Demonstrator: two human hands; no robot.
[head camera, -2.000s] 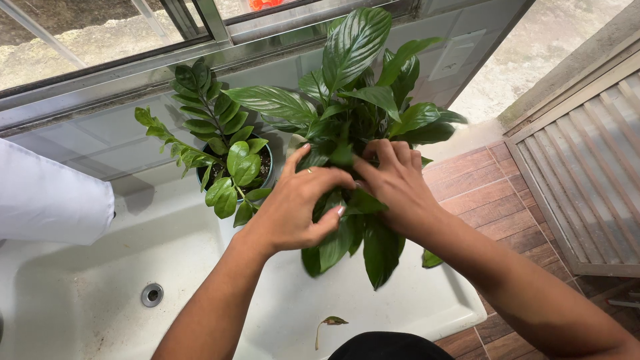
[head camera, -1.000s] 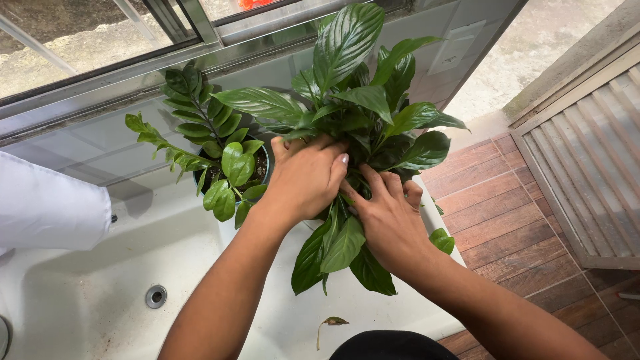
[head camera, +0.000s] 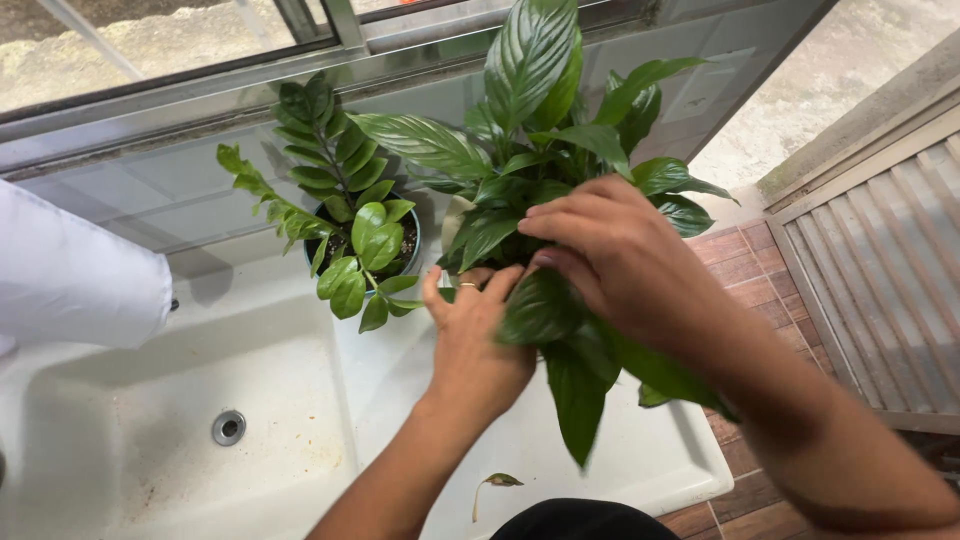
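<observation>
A peace lily (head camera: 529, 71) with broad glossy leaves stands on the ledge of a white sink; leaves and hands hide most of its pot. My left hand (head camera: 480, 337), a ring on one finger, is at the plant's near left side, fingers at the pot's rim under the leaves. Above it and to the right, my right hand (head camera: 600, 247) reaches into the middle of the foliage, fingers bent; whether it pinches a stem is hidden. Left of the lily is a ZZ plant (head camera: 371, 232) in a dark pot with a blue rim. A withered leaf (head camera: 502, 479) lies on the ledge.
The sink basin (head camera: 285, 390) with its drain (head camera: 228, 427) is at the left, below a white cloth-like cover (head camera: 75, 262). A metal window frame (head camera: 225, 75) runs behind the plants. At the right are a louvered door (head camera: 877, 262) and a wood-look tiled floor (head camera: 750, 277).
My left hand has moved down and left, from the middle of the foliage to the pot's side. My right hand has moved up over the leaves.
</observation>
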